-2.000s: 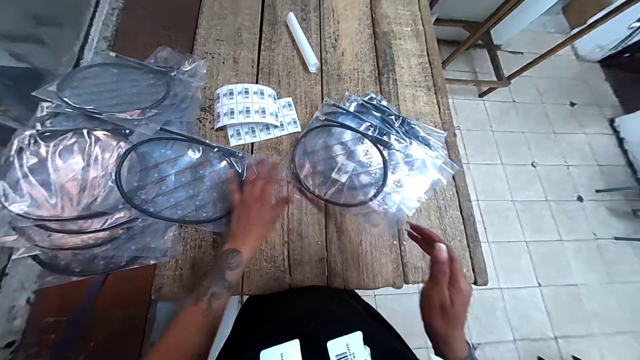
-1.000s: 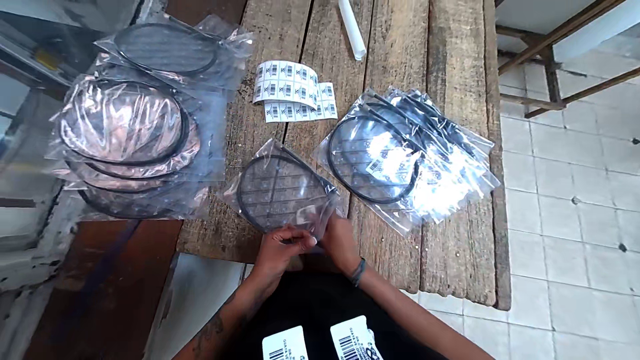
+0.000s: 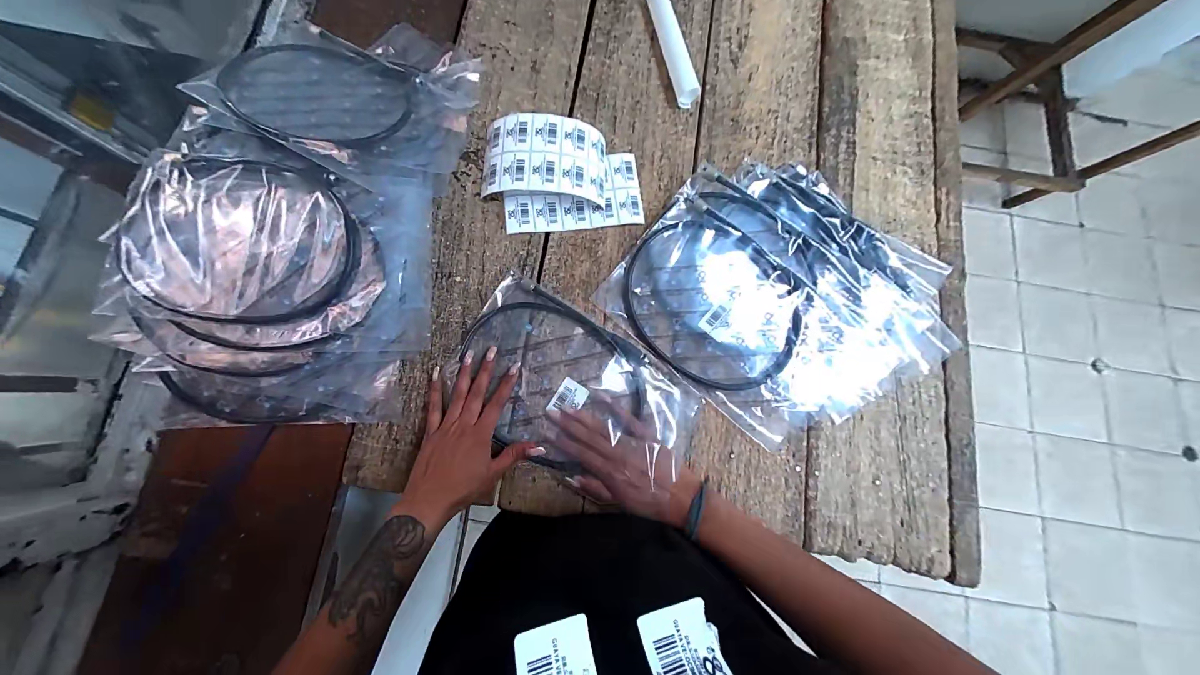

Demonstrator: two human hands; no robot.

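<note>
A clear plastic bag (image 3: pixel 544 347) with a coiled black cable inside lies flat near the front edge of the wooden table. My left hand (image 3: pixel 469 427) rests on its left side, fingers spread. My right hand (image 3: pixel 623 455) lies at its lower right, partly seen through the plastic and blurred; whether it grips the film is unclear. A small barcode label (image 3: pixel 568 397) is on the bag, just above the right hand. Right of it, several overlapping bagged cables (image 3: pixel 750 309) bear a similar label. Sheets of barcode labels (image 3: pixel 548 164) lie farther back.
Several more bagged black cables (image 3: pixel 244 244) are piled at the left. A white tube (image 3: pixel 673 52) lies at the table's back. Two labels (image 3: pixel 555 647) bearing barcodes are on the black clothing at my lap. The plank table (image 3: pixel 877 469) ends at the right above a tiled floor.
Two seconds ago my left hand was at the left pile's bag and my right hand was apart from it. A second ago both hands held the bag's lower edge; now it lies flat under my spread left hand.
</note>
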